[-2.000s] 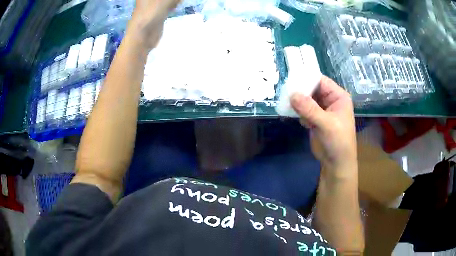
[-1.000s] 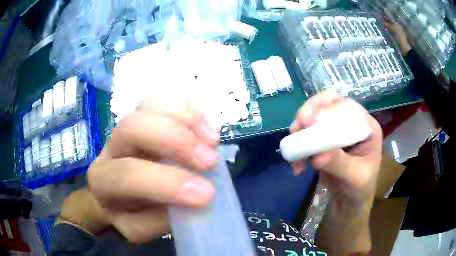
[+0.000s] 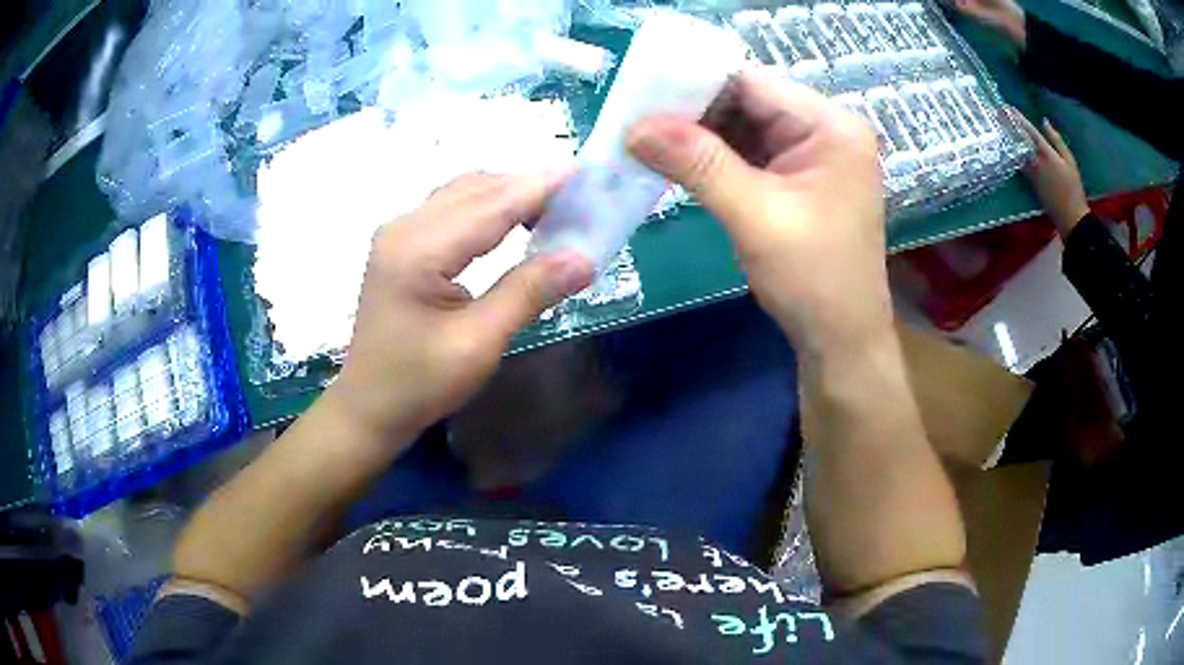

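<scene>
My left hand [image 3: 448, 292] and my right hand [image 3: 786, 175] are together above the bench's front edge. My left hand pinches the lower end of a translucent frosted part [image 3: 600, 208]. My right hand grips a white housing [image 3: 669, 81] at its upper end. The two pieces are in line and touching; how far one is inside the other is hard to tell. Behind my left hand, a bright white heap of small white parts [image 3: 370, 195] lies on the clear centre tray [image 3: 610, 292].
At left, a blue tray [image 3: 234, 390] holds two rows of white bodies. A large clear bag [image 3: 195, 143] of frosted parts lies behind the heap. At right are stacked inner-unit trays [image 3: 954, 163], with another person's hands [image 3: 1058, 169] beside them. An open cardboard carton [image 3: 967, 390] is below the bench.
My hands have come together and moved up and away from my body. The frosted part in my left hand now meets the white housing in my right. Another person's hands show more at right.
</scene>
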